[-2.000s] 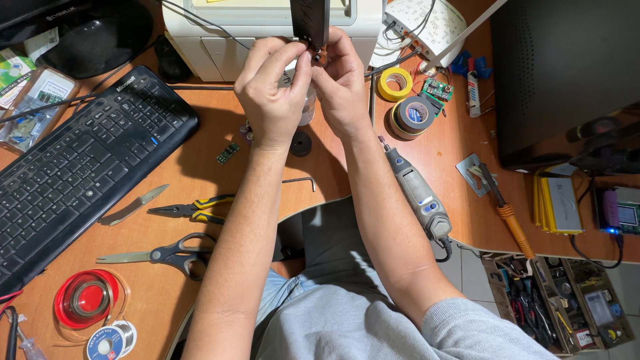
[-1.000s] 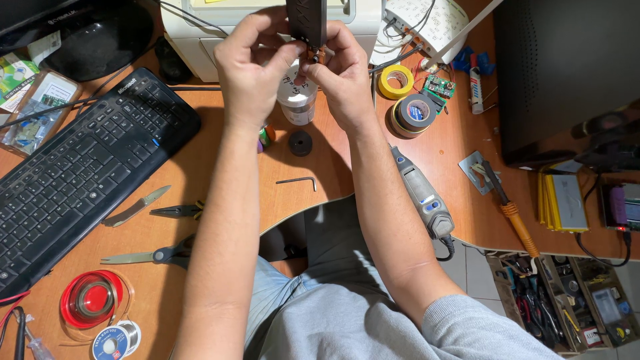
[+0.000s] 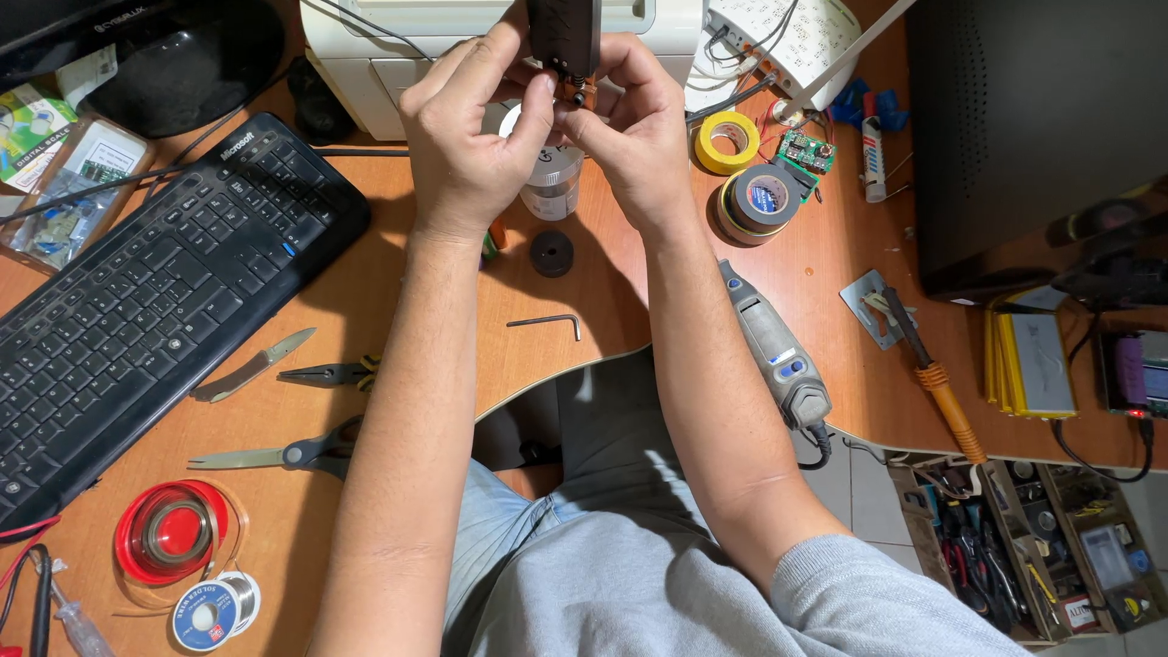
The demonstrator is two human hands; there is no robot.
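Both hands hold a dark, flat-sided device [image 3: 564, 41] upright at the top centre, with a small screw and orange-brown parts at its lower end. My left hand [image 3: 479, 132] grips it from the left, thumb at its lower end. From the right, my right hand [image 3: 639, 137] has its thumb against the orange-brown part; its other fingers are partly hidden. Behind and below the hands stands a clear jar with a white lid [image 3: 554, 169]. A black round disc with a centre hole [image 3: 552, 254] and a hex key [image 3: 547, 320] lie nearer me.
On the left are a keyboard [image 3: 164, 292], a folding knife [image 3: 255, 365], needle-nose pliers [image 3: 324, 375], scissors [image 3: 274, 455] and a solder wire spool [image 3: 206, 615]. To the right are tape rolls [image 3: 727, 143], a rotary tool [image 3: 776, 351], a soldering iron [image 3: 949, 411] and a black monitor [image 3: 1031, 137].
The hands stay at the device, with small shifts of the fingers. My left forearm has moved left since the earliest frame, covering more of the pliers and scissors and uncovering the disc and hex key.
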